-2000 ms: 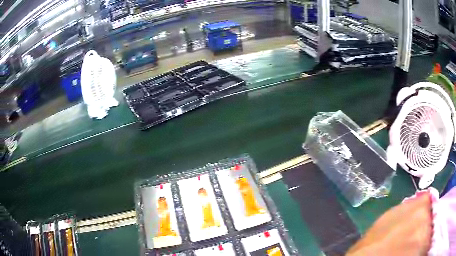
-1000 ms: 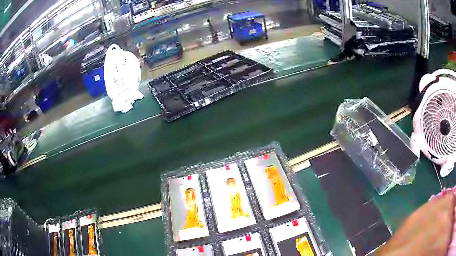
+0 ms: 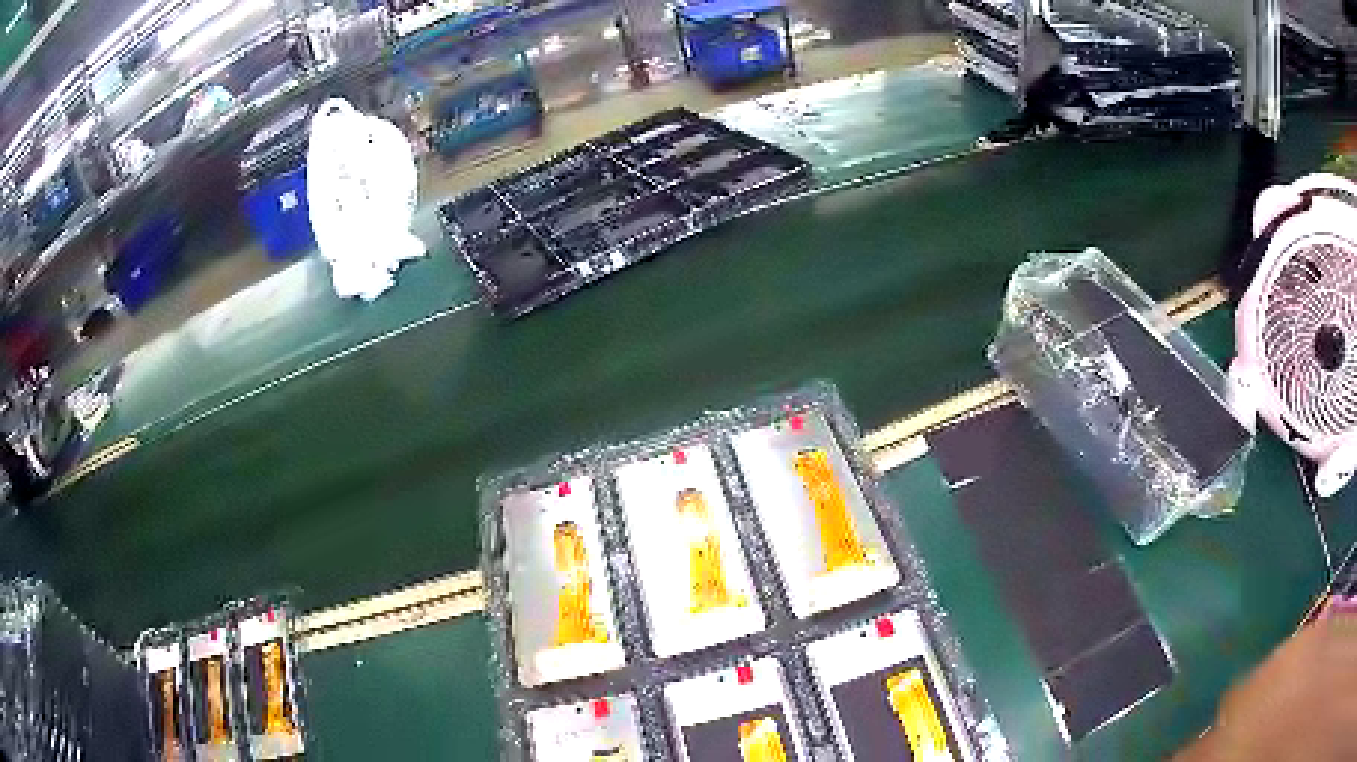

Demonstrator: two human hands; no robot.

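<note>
A clear six-pocket tray [image 3: 633, 581] lies on the green bench at the lower middle, its near end cut off by the bottom edge. It holds phone screens [image 3: 598, 663] back side up, with orange flex cables and small red tabs. Part of my right hand or forearm [image 3: 1298, 707] shows blurred at the lower right corner. Its fingers are not visible, so its grip cannot be told. My left hand is out of the picture.
Dark flat sheets [image 3: 1057, 566] lie right of the tray, below a clear box [image 3: 1119, 395]. A fan [image 3: 1317, 335] stands at right. Another screen tray [image 3: 241, 689] and clear stack [image 3: 52, 677] are at lower left. A black tray [image 3: 625, 209] lies across the belt.
The view has shifted, so the bench things sit further right than in the oldest frame. Less of my right arm shows now, low in the corner. The screens look unmoved in the tray.
</note>
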